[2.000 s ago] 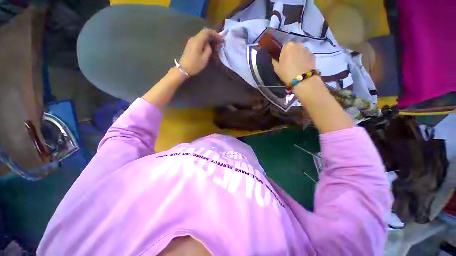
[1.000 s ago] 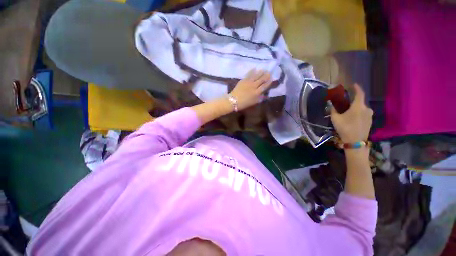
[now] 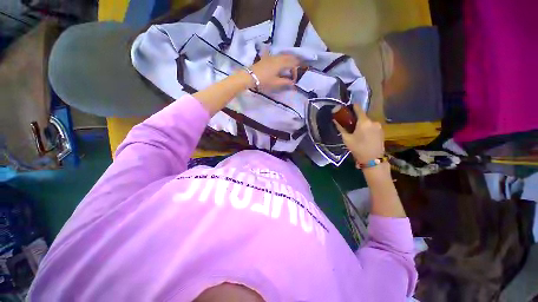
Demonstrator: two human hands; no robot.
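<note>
The garment, white inside with dark brown strips, lies bunched over the right part of the grey pressing board. My left hand is on the garment's middle, fingers bent in its folds; whether it pinches the cloth is hard to tell. My right hand is closed around the dark red-brown handle of the steam iron. The iron is at the garment's lower right edge, its silver tip towards my body. The cloth under the iron is partly hidden.
A dark grey iron pad lies on the yellow table at the right. Magenta cloth hangs further right. A brown and white garment pile is at lower right. A second iron stands at far left. The iron's wrapped cord runs right.
The garment now lies further left over the board and is spread wider. My right hand carried the iron right, then back left to the garment's edge. My left hand moved onto the garment's middle.
</note>
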